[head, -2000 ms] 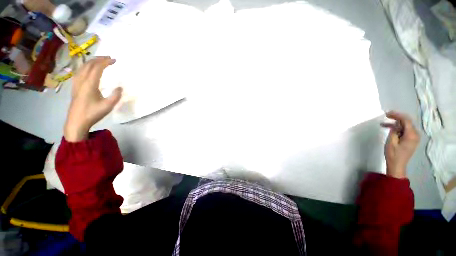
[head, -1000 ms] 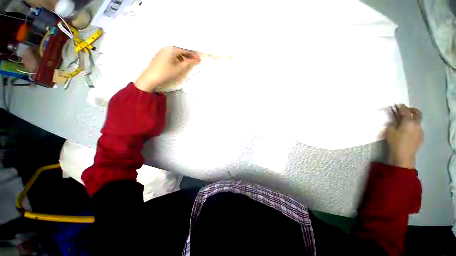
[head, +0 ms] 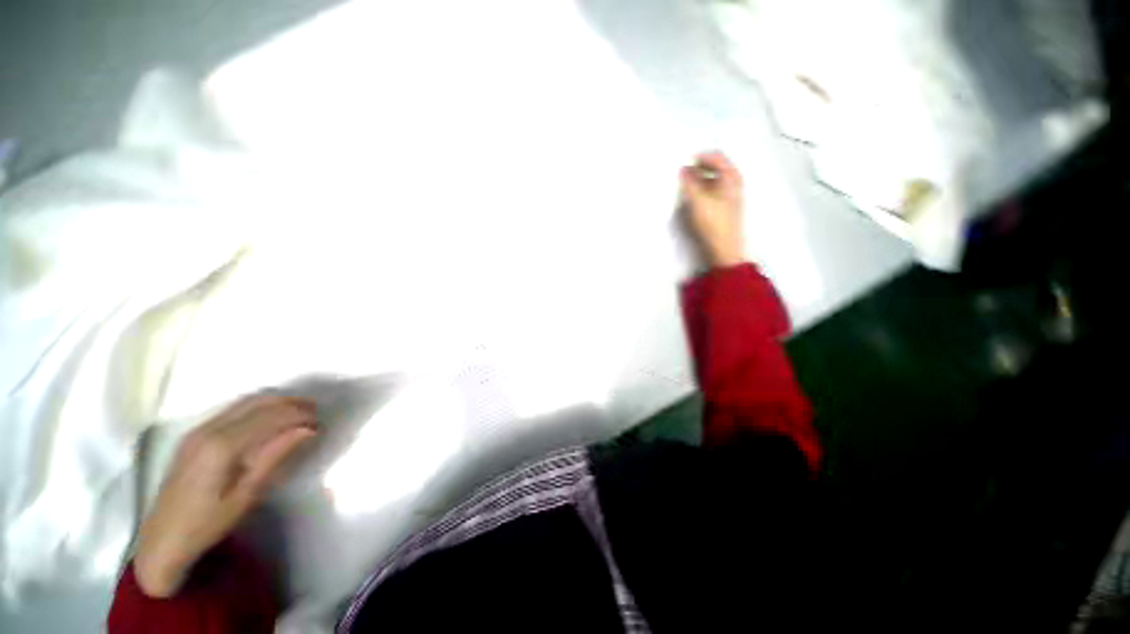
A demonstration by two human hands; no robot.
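The white garment (head: 459, 186) lies spread over the table, so overexposed that its seams and most edges do not show. Its left part (head: 74, 310) is rumpled into folds. My left hand (head: 229, 477) is at the lower left, over the near edge of the cloth, blurred, with fingers loosely bent and nothing visible in it. My right hand (head: 715, 198) is at the garment's right edge with its fingers curled. A small dark spot shows at its fingertips; whether it is a tool cannot be told.
A crumpled cream garment pile (head: 880, 112) lies at the upper right, near the grey table's (head: 855, 266) right edge. Beyond that edge is the dark green floor (head: 867, 359). The checked apron trim (head: 533, 489) is close against the table's near edge.
The view has swung right; the tray and yellow tape have left the picture. The garment's left part now lies in folds. My left hand has come off the cloth's middle, nearer my body.
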